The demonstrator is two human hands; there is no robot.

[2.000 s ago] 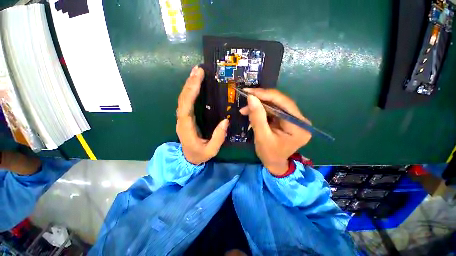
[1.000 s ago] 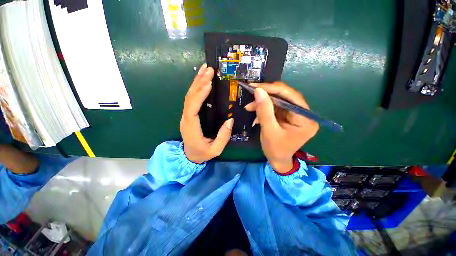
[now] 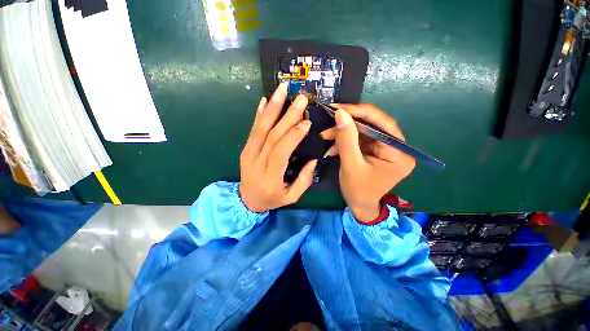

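Note:
The phone assembly (image 3: 328, 79) lies on the black foam pad (image 3: 354, 64), its silver and blue board at the far end. My left hand (image 3: 275, 152) lies palm down over the phone's left side and middle, fingers slightly apart, and covers most of the orange strip. My right hand (image 3: 372, 155) holds the tweezers (image 3: 394, 140) like a pen. Their tip touches or nearly touches the phone just below the board. What is between the tips cannot be seen.
White liner sheet (image 3: 115, 77) and thick stack of sheets (image 3: 55, 97) at left. Yellow tape pieces (image 3: 226, 22) above the work. Another phone (image 3: 557, 77) on a black pad at right. Black trays (image 3: 469, 236) beside my lap. A person's blue sleeve (image 3: 39, 236) at lower left.
My left hand has moved from the phone's left edge onto its middle, with its fingers now over the orange strip. The right hand and tweezers have shifted slightly right.

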